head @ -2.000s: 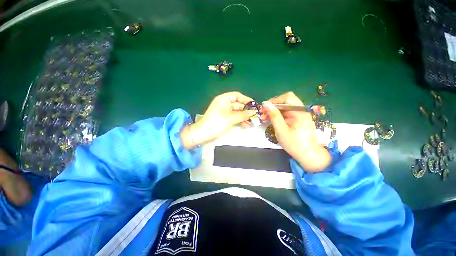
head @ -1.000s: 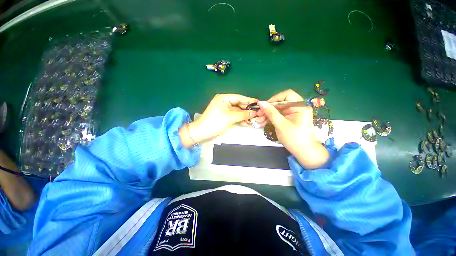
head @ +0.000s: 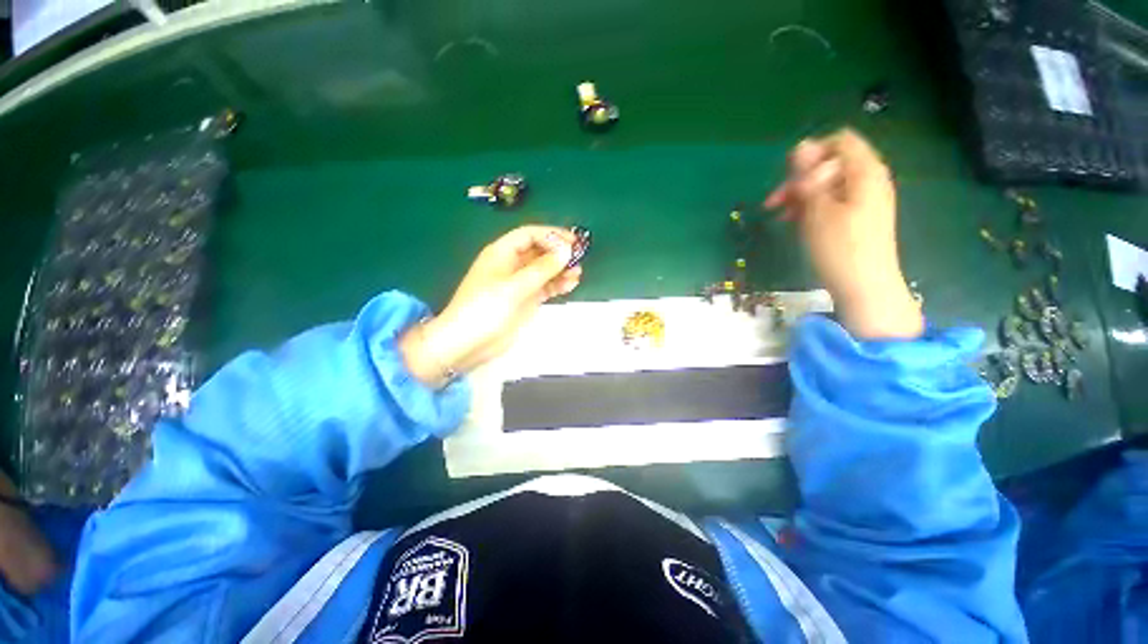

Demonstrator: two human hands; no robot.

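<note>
My left hand (head: 504, 283) pinches a small dark round module (head: 579, 245) at its fingertips, above the back edge of the white sheet (head: 478, 455). My right hand (head: 850, 201) is raised to the right, apart from the module and blurred. A reddish blur shows at its fingertips; whether it holds the slim tool cannot be told. A tight cluster of small gold parts (head: 643, 330) lies on the white sheet. A long black strip (head: 642, 399) lies in front of it. Several small dark parts (head: 749, 299) lie at the sheet's back right.
A clear blister tray (head: 120, 315) with parts stands at left. Modules with white tabs (head: 506, 190) (head: 597, 108) lie on the green surface. Dark trays (head: 1026, 101) are at upper right, above loose curved pieces (head: 1042, 330). Another person's arm (head: 23, 547) shows at the left edge.
My right hand has left the module and moved right and away from me, uncovering the gold cluster. My left hand still holds the module, now shifted left. The view has shifted too.
</note>
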